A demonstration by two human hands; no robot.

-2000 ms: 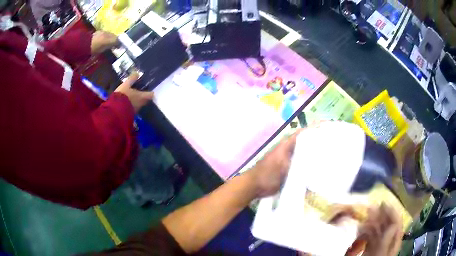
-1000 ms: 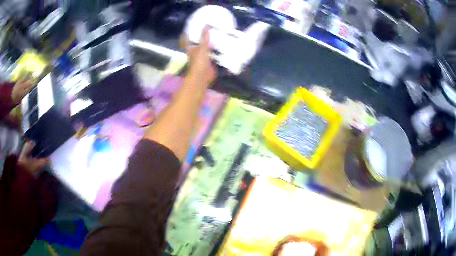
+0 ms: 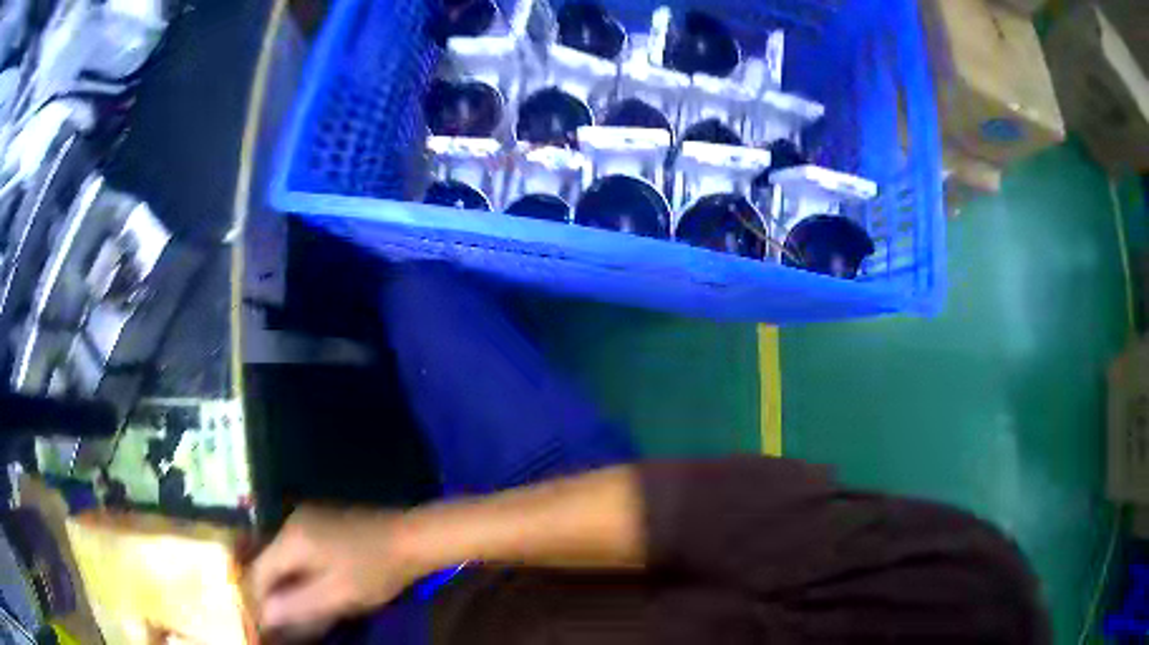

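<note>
A blue perforated crate point(image 3: 592, 252) fills the upper middle. It holds rows of white units point(image 3: 624, 208) with round black open ends. My right hand point(image 3: 325, 573) is low at the left, by the right edge of the glaring yellowish work pad point(image 3: 151, 573). Its fingers are curled and blurred, and I cannot tell whether they hold anything. My right forearm and dark brown sleeve reach in from the lower right. My left hand is not in view.
The dark bench edge point(image 3: 237, 302) runs down the left, with grey-white metallic items point(image 3: 107, 290) beyond it. A blue-clad leg point(image 3: 473, 378) is below the crate. Cardboard boxes point(image 3: 995, 88) stand at the upper right. Green floor point(image 3: 932, 403) with a yellow line lies at the right.
The view has swung right to the crate. The white unit held earlier, my left arm, the screw tray and the other worker have left view. My right arm now shows.
</note>
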